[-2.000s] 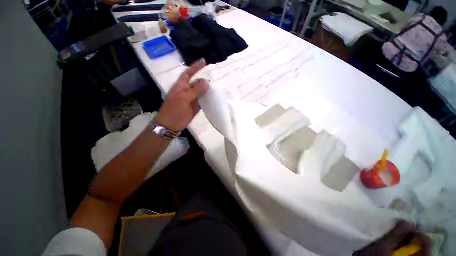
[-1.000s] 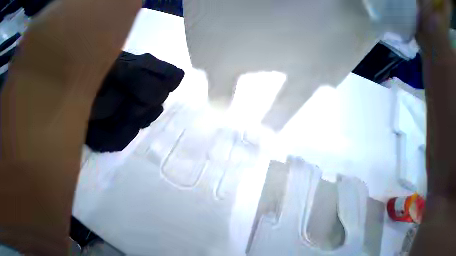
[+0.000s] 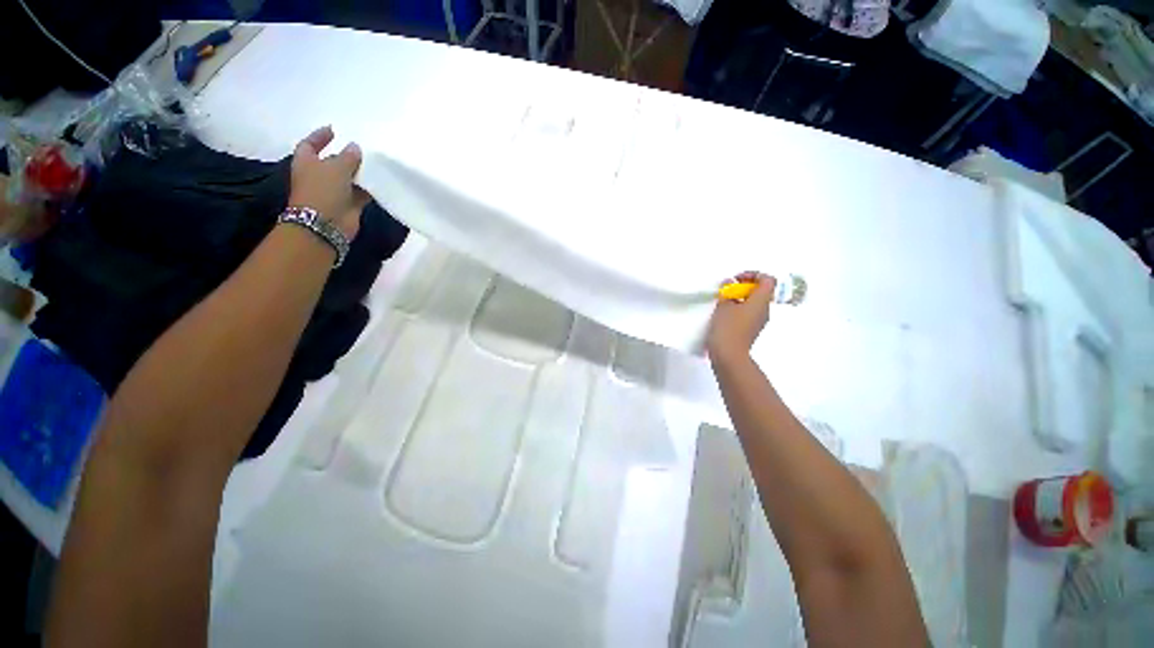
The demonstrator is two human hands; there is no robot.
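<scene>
My left hand (image 3: 332, 184) grips the left corner of a white vest panel (image 3: 544, 253), raised a little over the table. My right hand (image 3: 744, 317) pinches the panel's other corner and also holds the glue brush (image 3: 759, 290), its yellow handle in the fingers and its pale bristles pointing right. The panel's far part merges with the bright table top. Below it lie glued panels (image 3: 557, 437) with ridged outlines around a U neckline. The panel stack (image 3: 930, 506) at lower right is partly hidden by my right forearm.
The red glue pot (image 3: 1060, 509) stands at right, near thick white panels (image 3: 1057, 304). Black fabric (image 3: 190, 241) and a blue tray (image 3: 53, 411) lie at left. A dark blue tool (image 3: 200, 55) lies at the far left of the white table (image 3: 418, 82).
The panel, hanging high in front of me a second ago, is now lowered and stretched between both hands over the far part of the table. My right hand has moved left, showing the brush.
</scene>
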